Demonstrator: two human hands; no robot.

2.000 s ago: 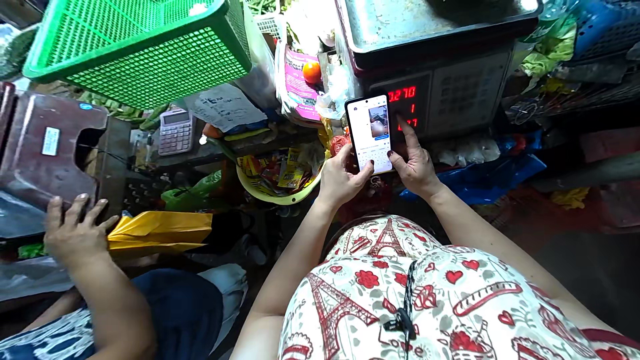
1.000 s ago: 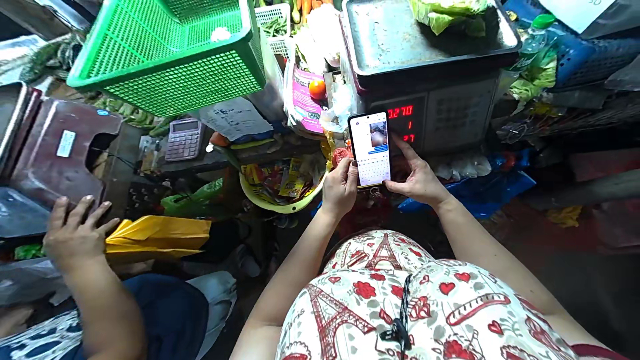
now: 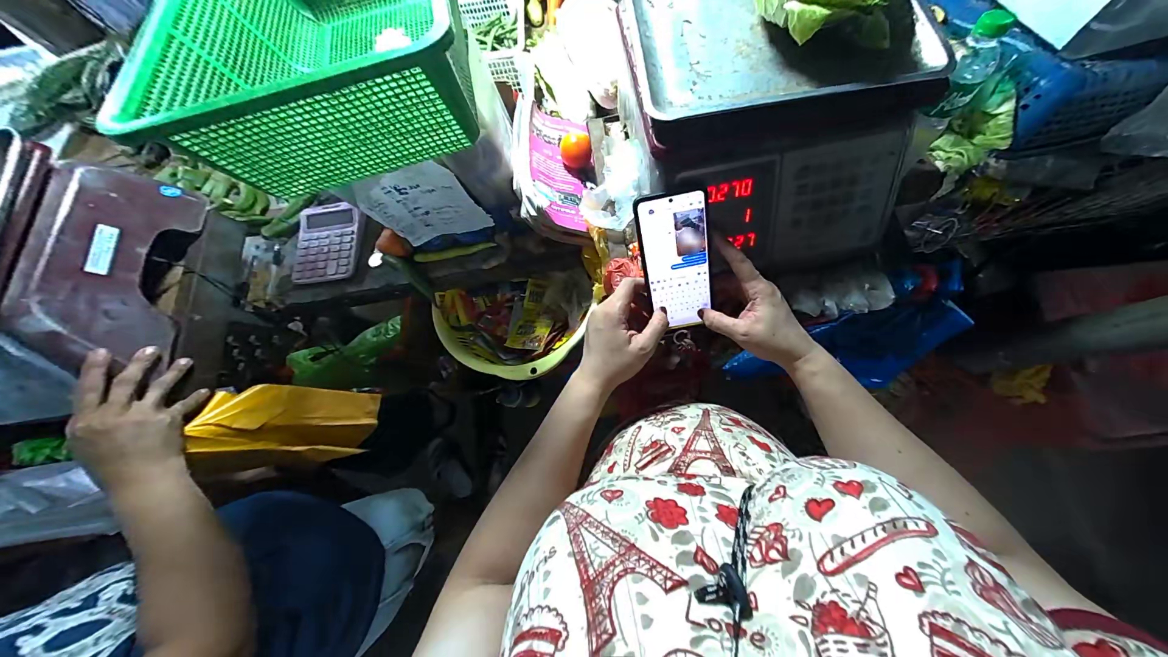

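Note:
A lit smartphone [image 3: 675,265] stands upright between my two hands, showing a picture above an on-screen keyboard. My left hand [image 3: 622,339] grips its lower left side, the thumb at the bottom corner. My right hand [image 3: 762,315] is at the lower right corner, with the thumb at the screen's edge and the index finger extended up beside the phone. Behind the phone is a digital scale [image 3: 826,196] with red digits, partly hidden by it. Leafy greens [image 3: 826,20] lie on the scale's metal tray [image 3: 703,82].
Another person's hand [image 3: 132,420] rests by a brown plastic case [image 3: 91,265], near a yellow envelope [image 3: 283,420]. A green basket [image 3: 328,132], a pink calculator [image 3: 327,242], a tomato [image 3: 576,149] and a yellow basket of packets [image 3: 511,370] stand left of the phone. A blue crate [image 3: 1086,100] is at right.
The view has shifted since two seconds ago, bringing the greens on the scale tray into sight. Both my hands stay at the phone. The other person's hand remains by the brown case.

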